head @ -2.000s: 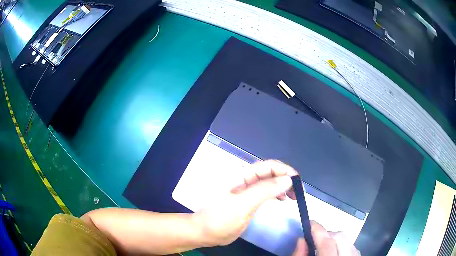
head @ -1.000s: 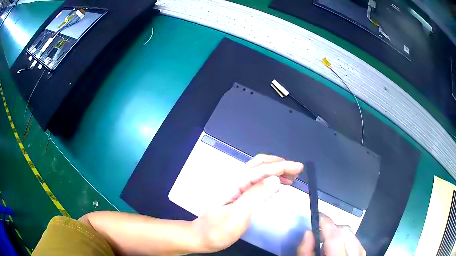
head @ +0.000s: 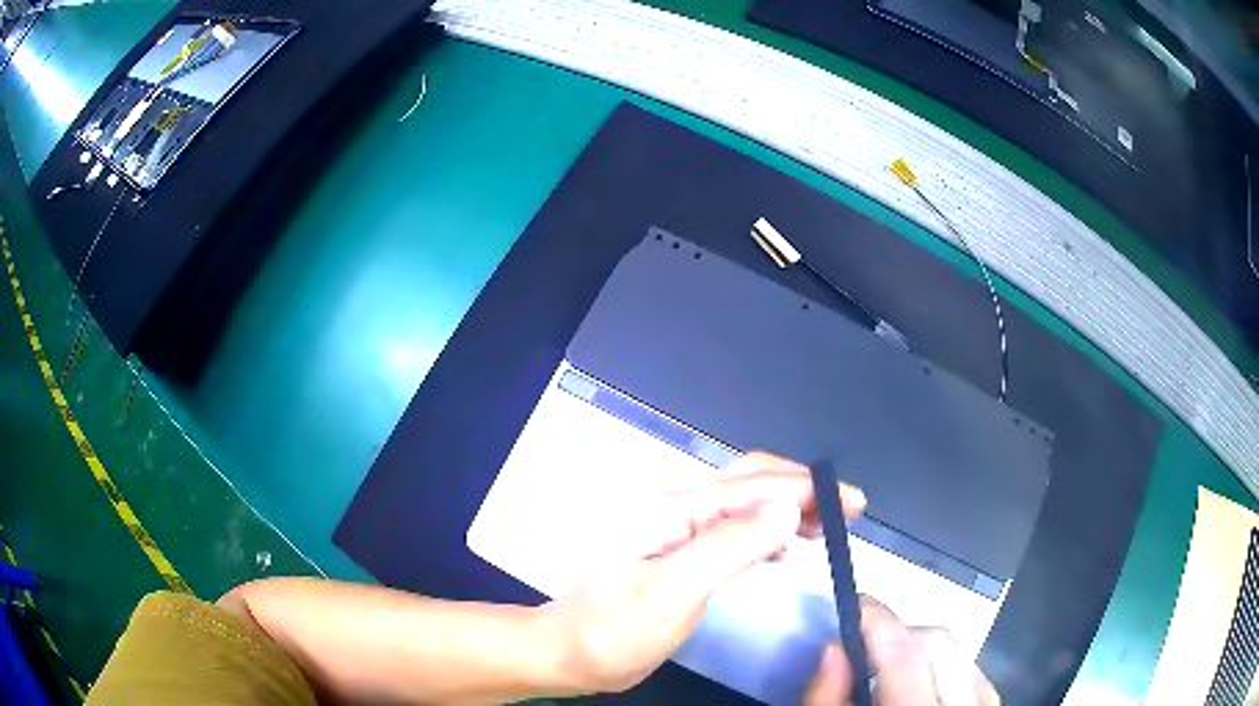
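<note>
The cover panel (head: 801, 372) lies on a black foam pad (head: 456, 372), its dark-grey half away from me and its shiny silver half near me. A dark-blue seam channel (head: 649, 415) runs between the halves. My right hand (head: 904, 662), cut off by the bottom edge, grips the lower part of a black adhesive strip (head: 840, 566) that stands up over the panel. My left hand (head: 690, 552) is over the silver half, its fingertips at or behind the strip's upper part; whether they touch it is unclear.
A display cable (head: 828, 283) and an antenna wire (head: 983, 269) extend past the panel's far edge. A pale metal rail (head: 828, 124) curves behind. A cream liner sheet with black strips (head: 1201, 607) is at right. Open units sit at upper left (head: 187, 97) and upper right (head: 1022, 69).
The strip's upper end tilted away from my left fingers to the right a second ago, and is now back by them. My left hand has shifted slightly right.
</note>
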